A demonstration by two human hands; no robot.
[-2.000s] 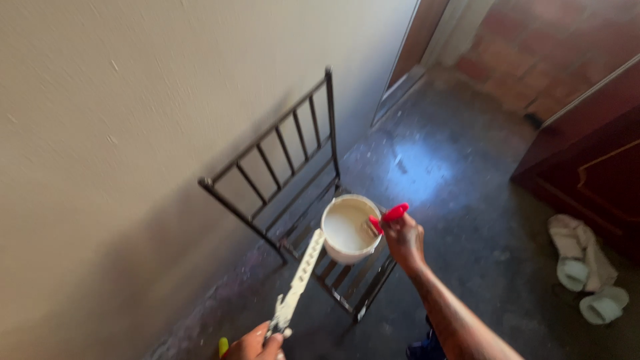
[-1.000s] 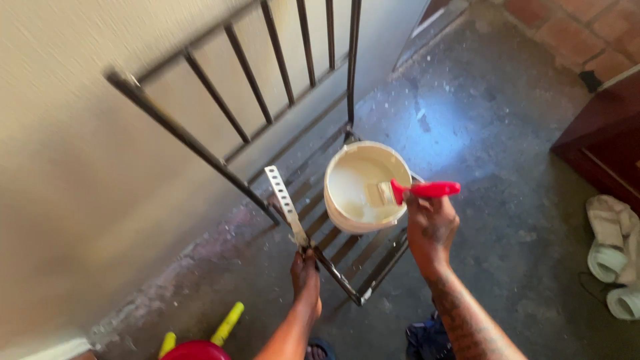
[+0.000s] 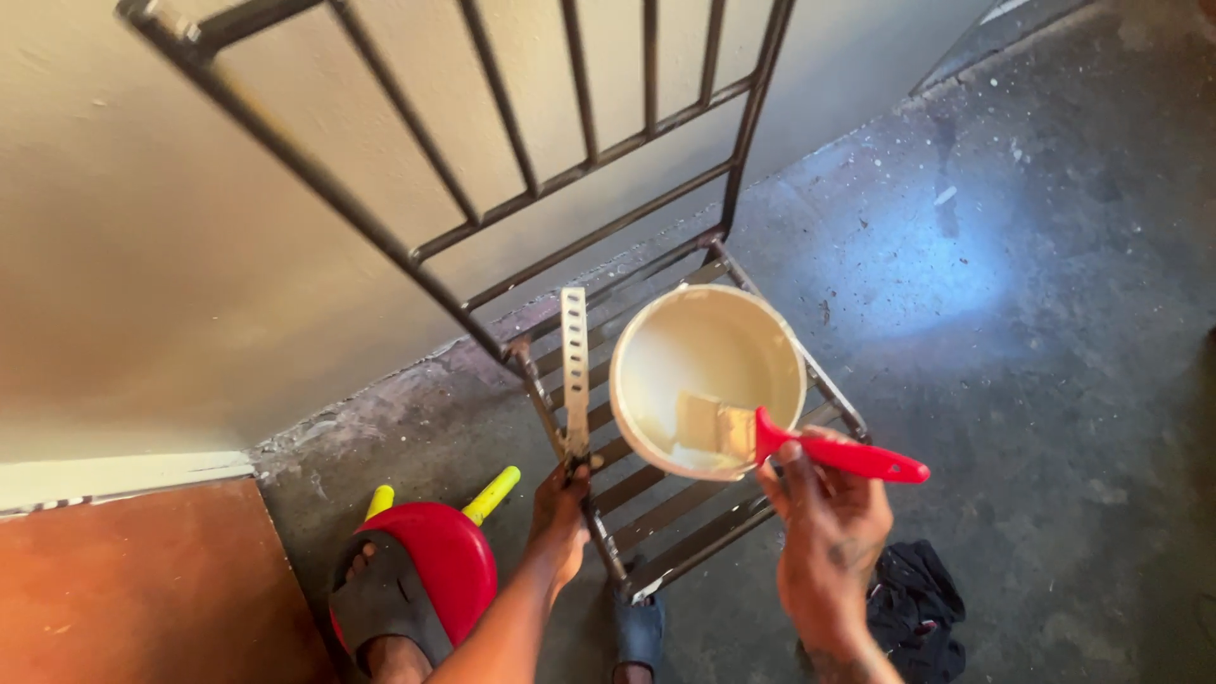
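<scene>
A white plastic bucket [image 3: 655, 446] of pale paint stands on the slatted seat of a dark metal chair [image 3: 608, 228]. My right hand [image 3: 828, 532] grips the red handle of a paintbrush [image 3: 841, 456], whose bristles are over the bucket's opening, near its inner lower side. In my left hand [image 3: 560, 522], beside the seat's left edge, is the lower end of a flat perforated strip [image 3: 574, 351]; the strip points up, left of the bucket. What the strip is made of I cannot tell.
The chair's back is beside a beige wall [image 3: 237, 266]. One sandalled foot rests on a red stool [image 3: 465, 560] with yellow legs. Dark cloth [image 3: 917, 608] lies on the concrete floor, right of the chair. An orange-brown surface [image 3: 142, 589] is at lower left.
The view has moved closer to the chair. The brush has been over the bucket throughout, still in my right hand. The strip now points more nearly straight up than one second ago.
</scene>
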